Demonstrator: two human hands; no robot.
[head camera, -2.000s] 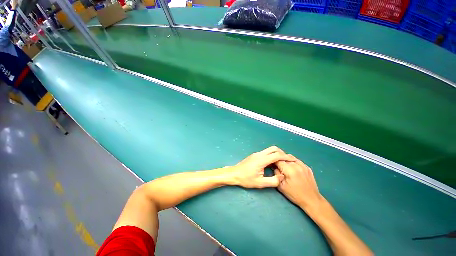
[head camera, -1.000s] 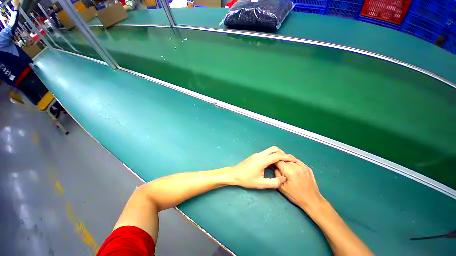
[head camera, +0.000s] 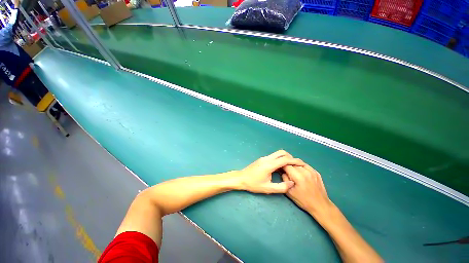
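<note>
My left hand (head camera: 263, 174) and my right hand (head camera: 307, 187) are clasped together over the teal-green worktop (head camera: 169, 138). Their fingers are curled and overlap, with a small gap between thumb and fingers. No object shows in either hand, though the inner fingertips are partly hidden. A thin dark rod, like a screwdriver bit (head camera: 443, 243), shows at the lower right edge, apart from my hands. The rest of that tool is out of the picture.
Beyond a silver rail (head camera: 262, 121) runs the green conveyor belt (head camera: 329, 92). A bagged dark lump (head camera: 265, 14) lies across it. Blue crates (head camera: 437, 25) and a red crate (head camera: 395, 10) stand behind. A person (head camera: 14, 59) is beside a yellow-topped stool (head camera: 46, 102) at far left.
My hands keep the same clasped pose. Small pale specks on the conveyor belt have shifted to the right. The person at far left has moved slightly.
</note>
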